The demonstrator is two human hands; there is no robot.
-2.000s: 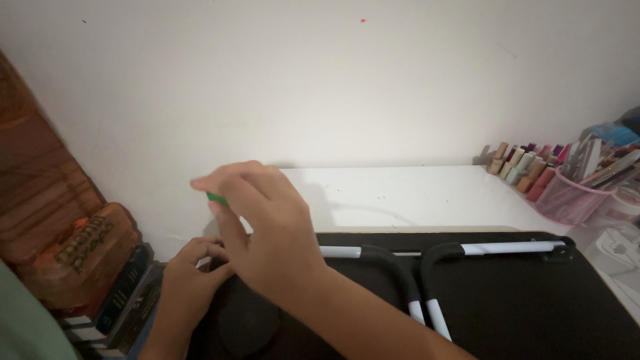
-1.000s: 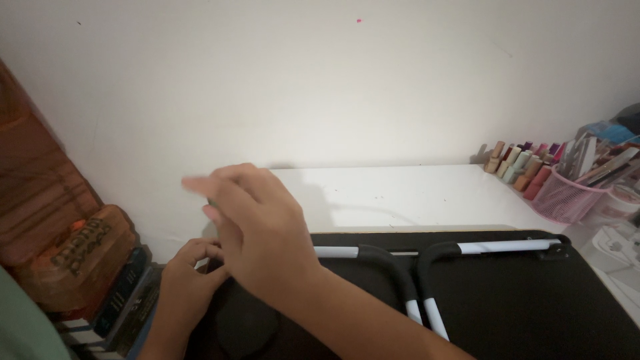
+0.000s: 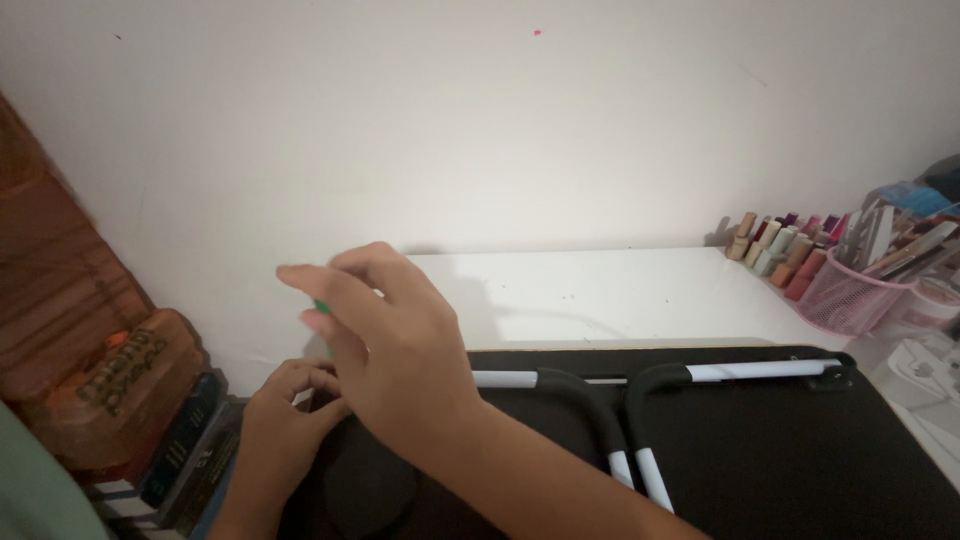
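Observation:
My right hand (image 3: 397, 337) is raised over the left part of a black folding table turned underside up (image 3: 780, 442). Between its thumb and forefinger shows a small green object (image 3: 322, 307), mostly hidden by the fingers, so its kind cannot be told. My left hand (image 3: 289, 420) is lower and to the left, at the table's far left corner, its fingers bent and thumb close to the right hand. Whatever its fingertips touch is hidden. White metal legs (image 3: 757, 370) with black bent joints lie folded against the board.
A white surface (image 3: 570, 292) runs along the wall. Nail polish bottles (image 3: 780, 247) and a pink mesh holder (image 3: 847, 300) with brushes and tools stand at the right. Stacked books (image 3: 184, 442) and an orange-brown pouch bearing writing (image 3: 120, 382) are at the left.
My right hand's fingers have shifted slightly, and the green object, barely visible a second ago, shows between them again. My left hand stays at the table's corner.

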